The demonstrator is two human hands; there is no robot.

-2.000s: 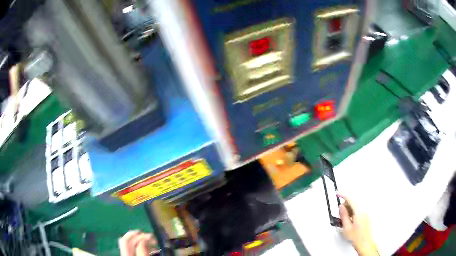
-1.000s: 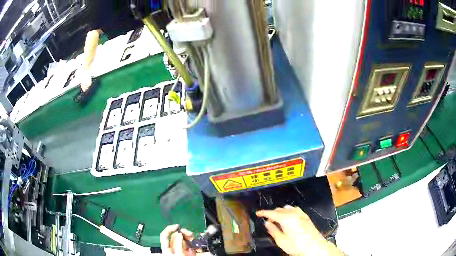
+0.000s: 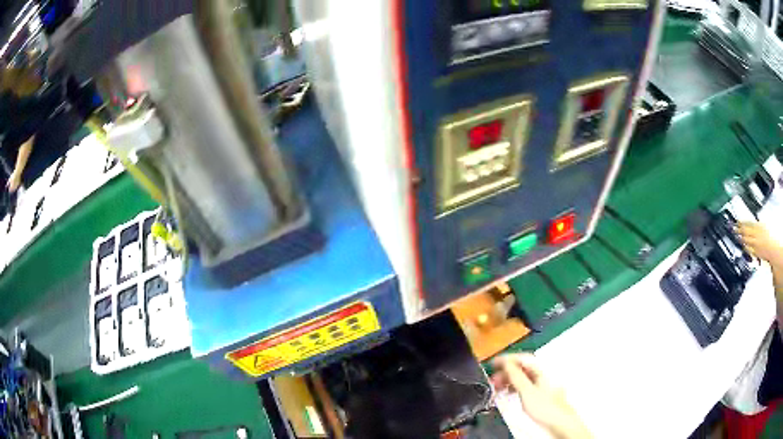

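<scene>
The tan-and-metal pressing fixture (image 3: 296, 406) shows at the bottom, under the blue press head (image 3: 296, 300), partly cut off by the frame edge. A black sheet (image 3: 412, 373) lies right beside it. My right hand (image 3: 534, 396) is at the right edge of the black sheet, over the white surface, fingers bent. It is blurred, and I cannot tell whether it holds anything. My left hand is not in view. No housing is visible in the fixture.
The control box (image 3: 506, 154) stands behind the sheet. An orange-tan block (image 3: 489, 321) sits beside it. Thin black frames (image 3: 627, 231) lie on the green belt. Another person's hand (image 3: 760, 244) is at black trays (image 3: 708, 279). A white blister tray (image 3: 137, 291) is left.
The view has swung right. My right hand has moved from over the fixture area to the black sheet's right edge. My left hand has left the picture. Another person's hand has appeared at right.
</scene>
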